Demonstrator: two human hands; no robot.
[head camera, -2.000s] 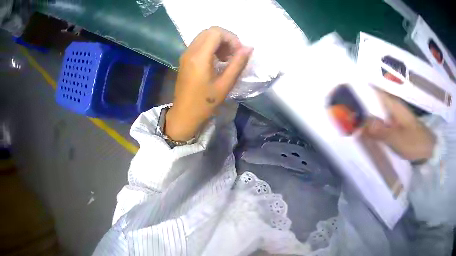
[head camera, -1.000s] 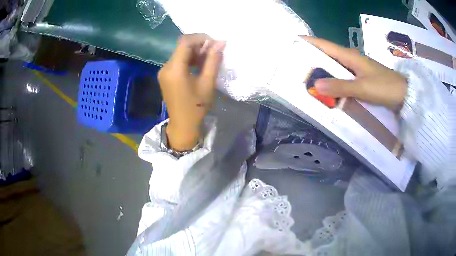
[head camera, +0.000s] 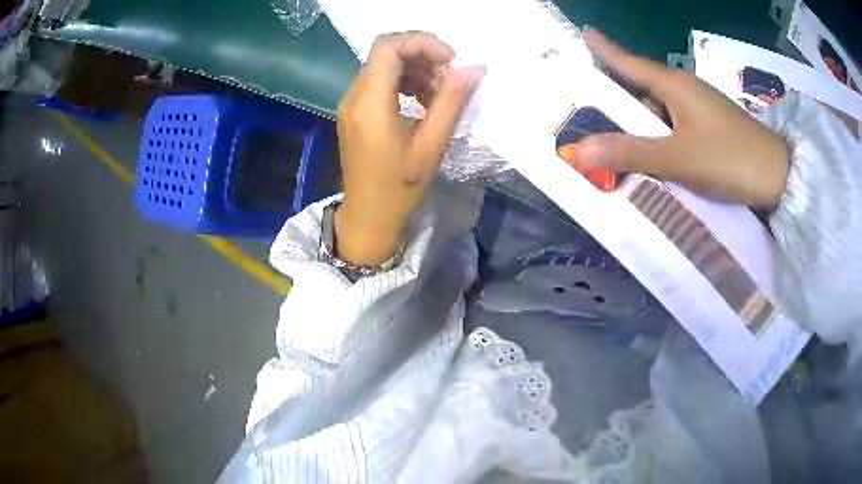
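Note:
A long white smartwatch box, printed with a dark watch with an orange face and a brown strap, lies slanted in front of me. My right hand grips it, thumb on the printed watch face and fingers over the far edge. Its upper-left end lies over or against the glaring white stack of bags; glare hides whether that end is inside a bag. My left hand is at the stack's near left edge, thumb and forefinger pinched at a clear bag, whose crinkled film shows below the fingers.
More white watch boxes lie on the dark green belt at the upper right. Crumpled clear film is at the top. A blue plastic stool stands on the grey floor at left, by a yellow line.
My right hand has brought the box up and left from the right side, onto the stack's near edge. My left hand stays pinched at the stack's edge, having shifted slightly.

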